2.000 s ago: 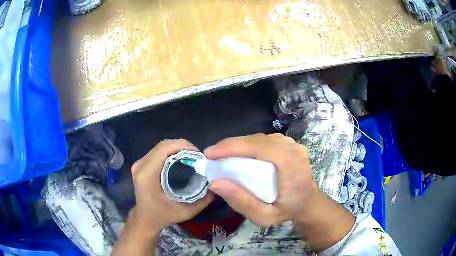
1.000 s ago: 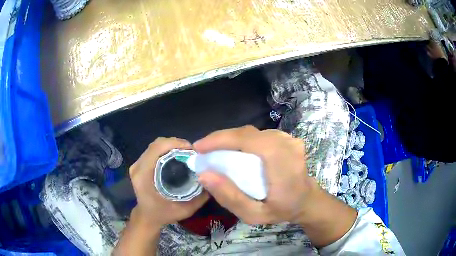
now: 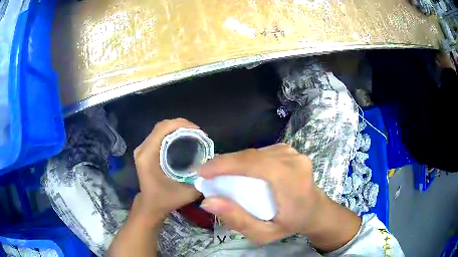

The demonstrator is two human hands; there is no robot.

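Note:
My left hand (image 3: 163, 170) holds a pale grey-white hollow body (image 3: 164, 150) above my lap, its round dark bore facing up toward me. My right hand (image 3: 271, 185) grips a small white glue bottle (image 3: 243, 195), tilted with its green tip pointing left. The tip is at the near rim of the body's opening, at its lower right. Whether glue is coming out cannot be told. The left hand's fingers wrap around the body's side and partly hide it.
A shiny tan bench (image 3: 201, 35) lies ahead, its edge above my knees. A large blue tray (image 3: 37, 95) is at the left. A blue tub (image 3: 381, 170) with several ring pieces (image 3: 359, 183) and a white cord (image 3: 370, 124) is at my right. Another person's dark clothing (image 3: 417, 110) shows at far right.
The body has moved slightly up in view. The bottle's tip has moved from the upper right of the opening to its near, lower rim.

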